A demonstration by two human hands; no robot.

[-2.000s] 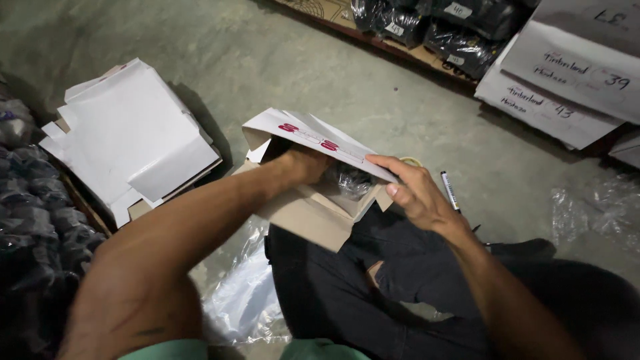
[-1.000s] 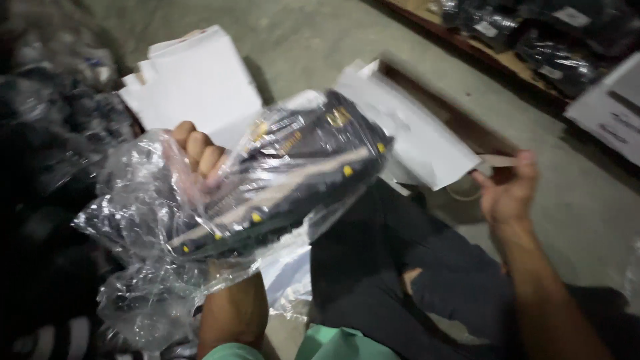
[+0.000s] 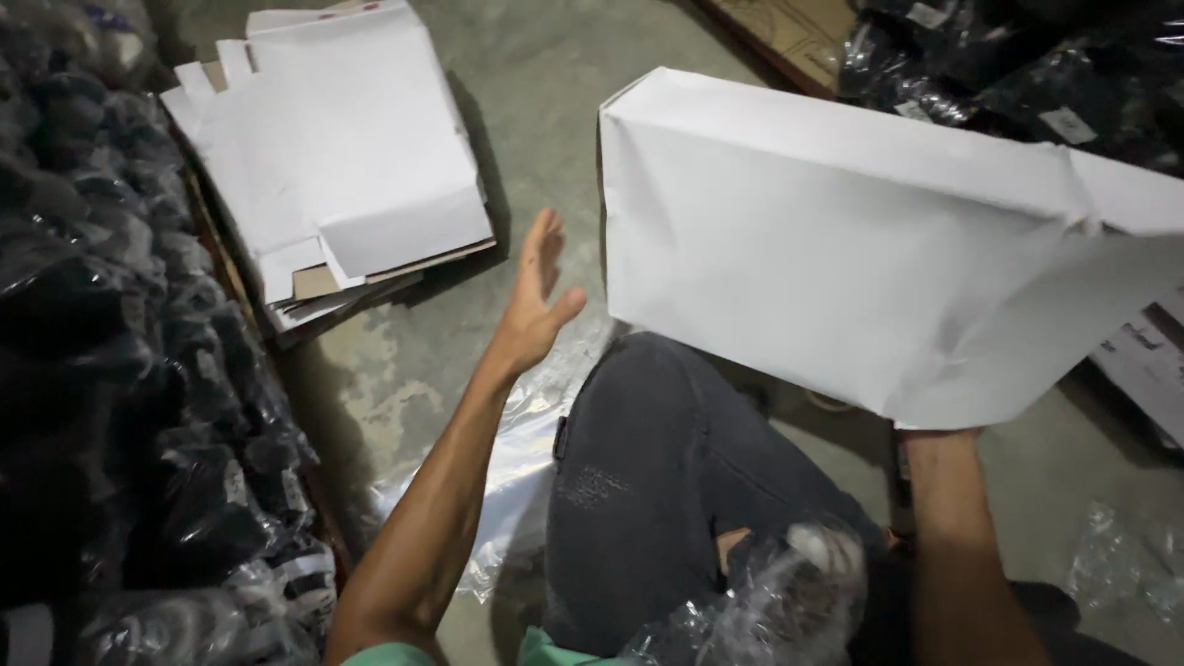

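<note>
My left hand (image 3: 541, 301) is raised over the floor with its fingers apart and holds nothing. The white cardboard box (image 3: 777, 222) is lifted to the right of it, with a wide flap bent out at its right end. My right hand (image 3: 943, 433) grips the box from below at that end; its fingers are mostly hidden behind the cardboard. In my lap lies a plastic-wrapped item (image 3: 795, 592), partly cut off by the lower edge of the view.
A stack of flattened white cardboard boxes (image 3: 351, 139) lies at the upper left. Plastic-wrapped goods (image 3: 120, 324) line the left side, and more wrapped items (image 3: 1008, 92) are at the upper right. Clear plastic (image 3: 518, 481) lies beside my leg, with another piece (image 3: 1110, 555) at the lower right.
One second ago my left hand held a plastic-wrapped shoe; now it is free, and a wrapped item is in my lap. My right hand has raised the white box.
</note>
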